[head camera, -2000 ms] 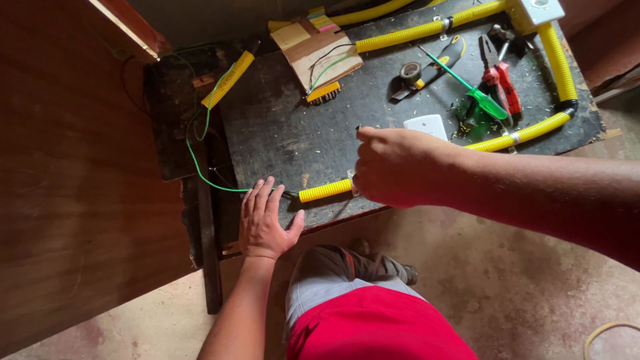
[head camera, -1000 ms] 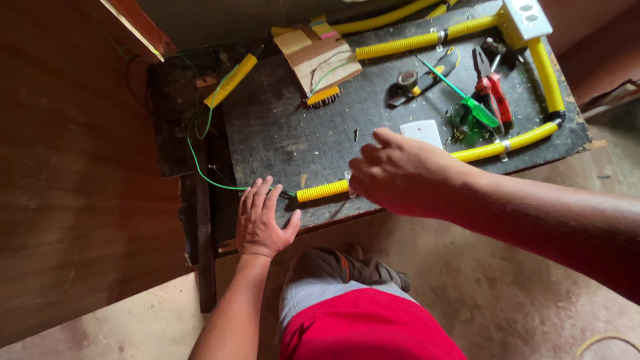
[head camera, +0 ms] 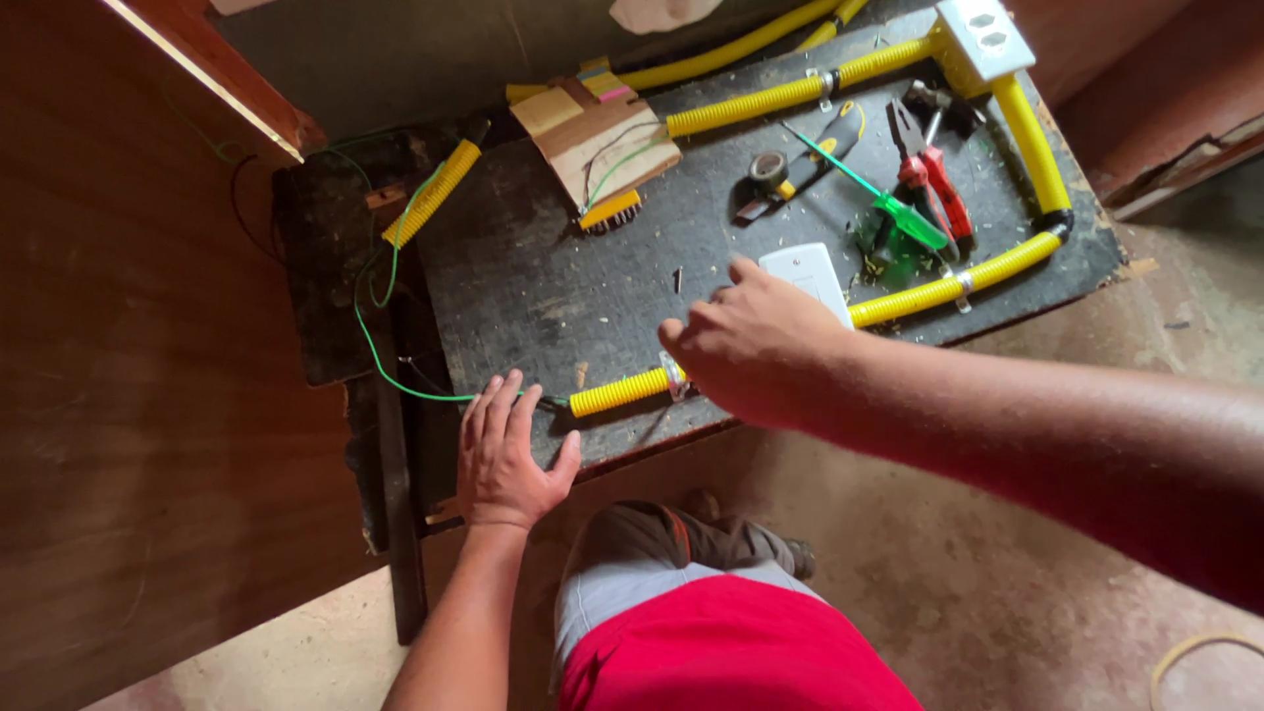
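Observation:
My left hand lies flat with spread fingers on the near edge of the black board, over the green wire. Beside its fingertips the wire enters the open end of a yellow corrugated conduit. My right hand is curled above that conduit, next to a metal clamp; whether its fingers hold anything is hidden. A white cover plate sits partly behind the right hand. A small screw or nail lies on the board beyond it.
Toward the right lie a green screwdriver, red-handled pliers, a utility knife and a tape roll. A white outlet box joins conduits at the far corner. A wooden piece and a brush lie at the back.
The small screw or nail, not visible two seconds ago, shows on the board beyond my right hand. The left hand has stayed in place by the conduit end.

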